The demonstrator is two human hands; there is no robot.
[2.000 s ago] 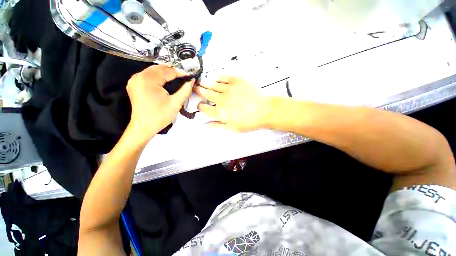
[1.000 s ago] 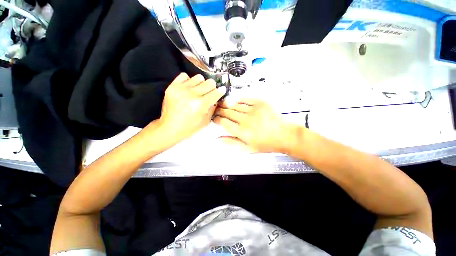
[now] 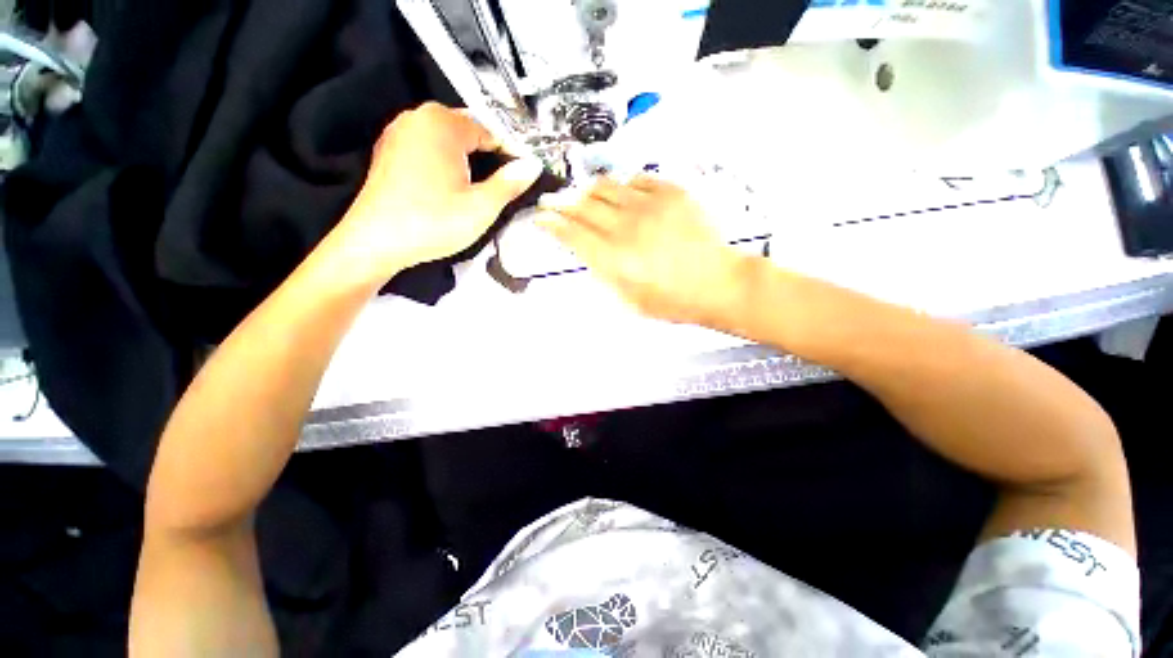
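The black garment point(image 3: 167, 167) lies heaped on the table left of the needle, and part of it hangs over the front edge. My left hand point(image 3: 431, 186) pinches the garment's edge between thumb and fingers just left of the presser foot point(image 3: 556, 157). My right hand point(image 3: 650, 244) lies palm down beside the presser foot, fingertips at the needle area; whether cloth is under them cannot be told. A small black cloth corner point(image 3: 425, 280) shows below my left wrist.
The white sewing machine point(image 3: 823, 97) stands behind my hands. Its control panel point(image 3: 1119, 41) is at the upper right, with a dark case point(image 3: 1145, 193) below it. A ruler tape point(image 3: 759, 374) runs along the table's front edge. Black cloth lies below the table.
The view has shifted. My left hand has gone from closed fingers near my right hand to a wider pinch, with a gap between thumb and fingers. My right hand stays by the presser foot.
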